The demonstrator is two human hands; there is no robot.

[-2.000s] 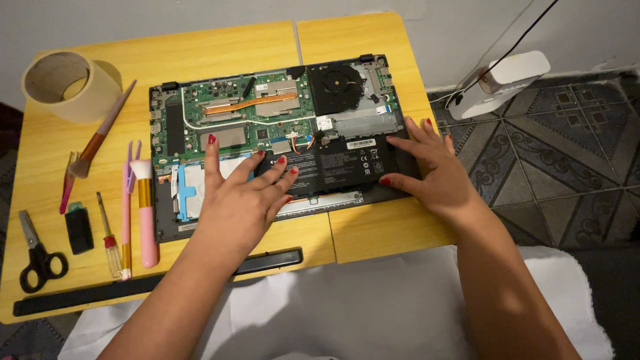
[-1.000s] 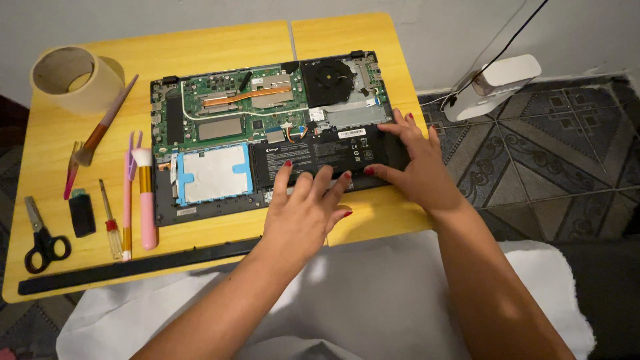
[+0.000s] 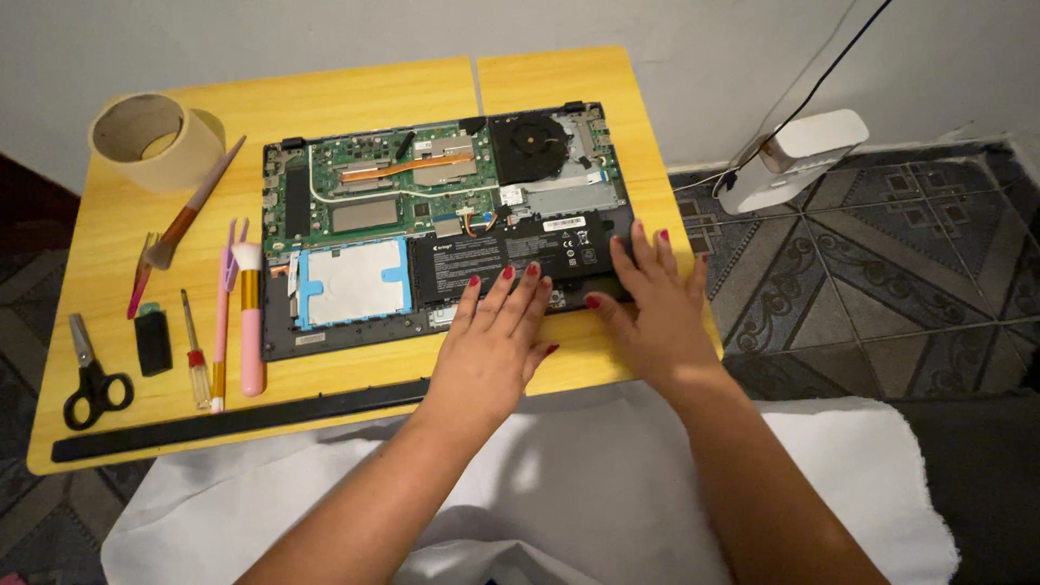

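An opened laptop base [image 3: 286,348] lies on a yellow wooden table, its green circuit board [image 3: 325,219], copper heat pipe [image 3: 406,168] and black fan [image 3: 530,146] exposed. The black laptop battery [image 3: 520,248] sits along the front part of the base, right of a drive bay edged in blue [image 3: 355,283]. My left hand [image 3: 487,349] rests its fingertips on the battery's lower edge, fingers slightly apart, holding nothing. At the base's right front corner is my right hand [image 3: 662,309], fingers spread, fingertips touching or just over the edge.
Left of the laptop lie scissors [image 3: 96,390], a screwdriver [image 3: 195,366], makeup brushes [image 3: 252,341], pink tweezers [image 3: 142,276], a small black item [image 3: 153,341] and a tape roll [image 3: 158,142]. A long black strip [image 3: 244,422] lies along the front edge. A white device [image 3: 796,158] stands on the floor.
My left hand was over the drive bay and the battery's left side two seconds ago; it has moved right and toward the front edge. My right hand has shifted slightly toward the front corner.
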